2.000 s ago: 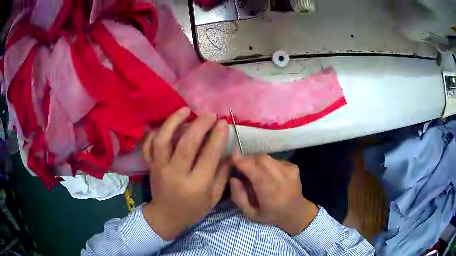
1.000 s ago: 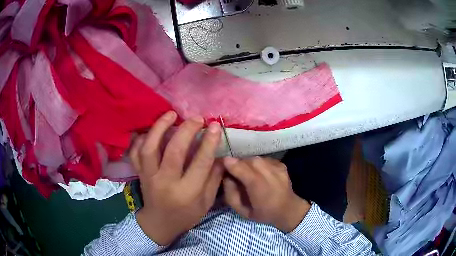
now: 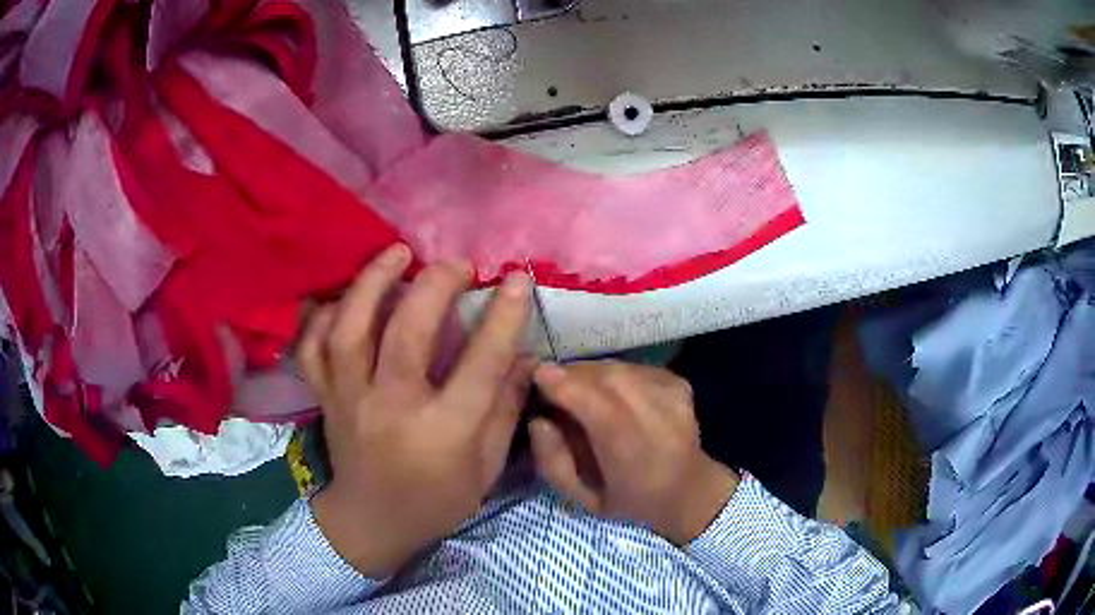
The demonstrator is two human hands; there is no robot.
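Observation:
A curved pink collar band piece with a red lower edge lies flat on the white machine bed. My left hand lies palm down with its fingertips on the left part of the red edge. My right hand is closed around an awl; its handle is hidden in the hand. The thin metal shaft of the awl points up, its tip at the red edge beside my left index fingertip. A small white disc with a dark centre lies behind the piece.
A large tangled heap of red and pink pieces covers the left side, with white cloth under it. Light blue cut pieces hang at the right, below the bed. Metal machine plates show at the top. The floor is green.
The view has shifted, so the bed, disc and piece sit slightly higher and further left. Both hands keep nearly the same pose, and the awl tip stays at the red edge.

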